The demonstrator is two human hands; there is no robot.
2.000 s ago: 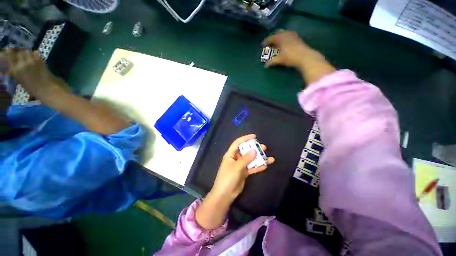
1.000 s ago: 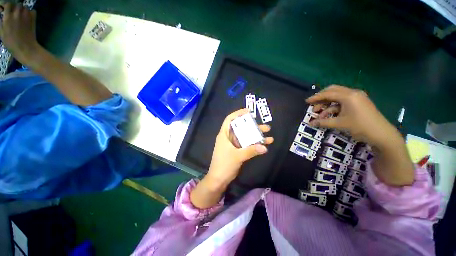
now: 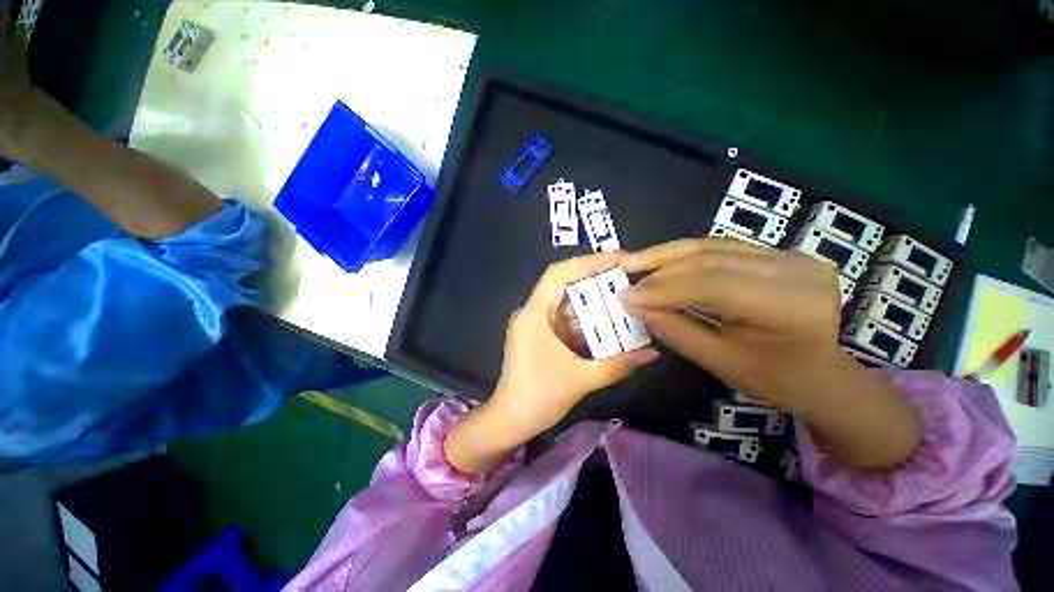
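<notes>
My left hand (image 3: pixel 543 347) holds white modules (image 3: pixel 608 315) side by side over the black tray (image 3: pixel 462 249), their plain slotted faces up. My right hand (image 3: pixel 740 324) has its fingertips on the right side of these modules. Two display modules (image 3: pixel 563 213) lie face up on the tray beyond my left hand. A flat blue frame-like part (image 3: pixel 527 162) lies near the tray's upper left. Columns of display modules (image 3: pixel 844 223) with dark windows stand at the tray's right, partly hidden by my right hand and sleeve.
At left, a blue bin (image 3: pixel 353 191) and a loose module (image 3: pixel 188 45) are on a pale mat (image 3: pixel 289 69). A blue-clad person's arm (image 3: pixel 110 174) reaches along it. Right of the tray are a record sheet (image 3: pixel 982 312), red pen (image 3: pixel 1001 354), metallic block (image 3: pixel 1032 377) and white pen (image 3: pixel 965 224).
My right hand has come from beyond the tray to the tray's right columns, then to the modules in my left hand. Two modules now lie on the tray's left part. The view has shifted.
</notes>
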